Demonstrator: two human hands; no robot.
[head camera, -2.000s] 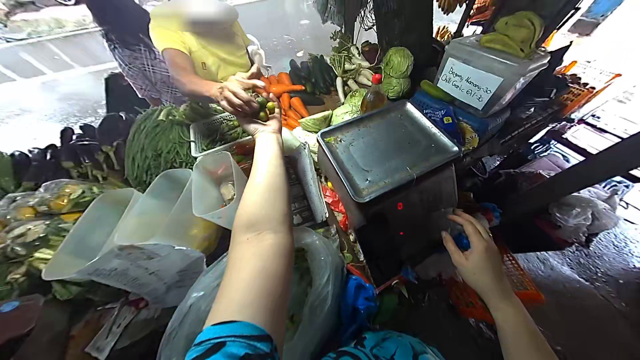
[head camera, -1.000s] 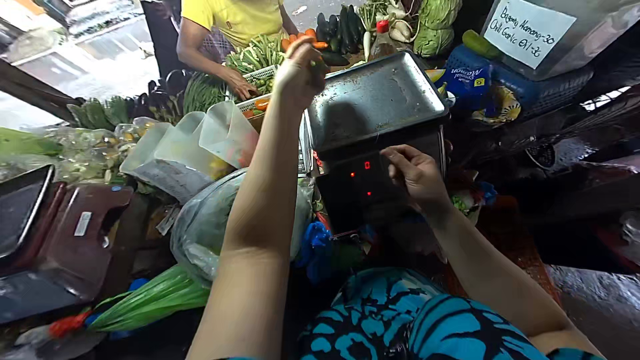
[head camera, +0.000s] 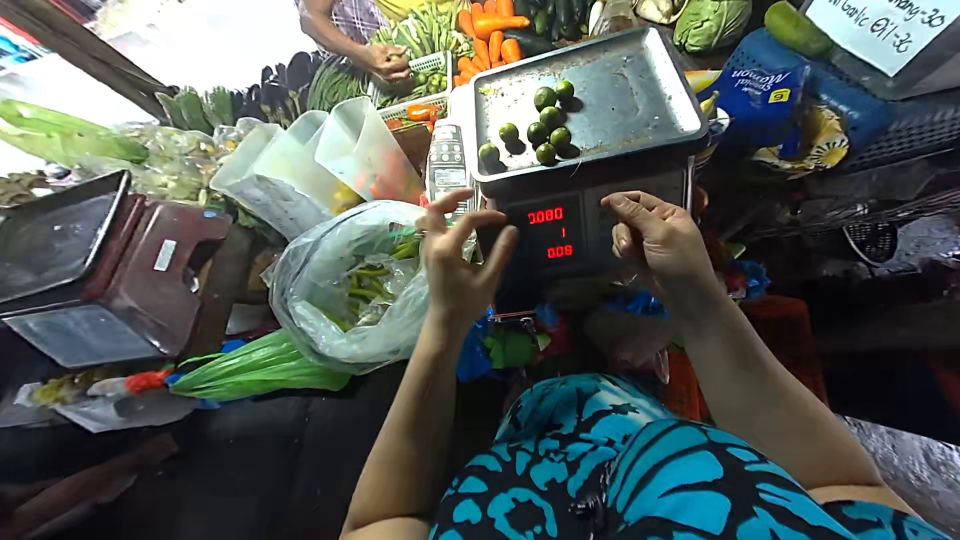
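Several small green citrus fruits (head camera: 552, 117) lie on the metal pan (head camera: 630, 97) of a digital scale, mostly on its left half. Red digits glow on the scale's dark display (head camera: 551, 232) below the pan. My left hand (head camera: 465, 259) is raised at the display's left side, fingers apart and curved, holding nothing. To the right of the display, over the scale's front panel, is my right hand (head camera: 660, 240), its thumb and index finger close together and the other fingers curled; whether anything is between them I cannot tell. An open clear plastic bag (head camera: 300, 300) with green vegetables stands left of my left hand.
Clear plastic containers (head camera: 281, 161) and a bottle (head camera: 448, 161) stand left of the pan. A second scale (head camera: 161, 262) is at the far left, a green plastic bag (head camera: 262, 367) below it. Behind are carrots (head camera: 487, 26) and another person's hand (head camera: 388, 61) at a basket. Blue baskets (head camera: 847, 112) sit right.
The green fruits, earlier in my left hand, now lie on the pan. My left hand has come back from beyond the pan toward the display, and the display shows more digits. The view has shifted.
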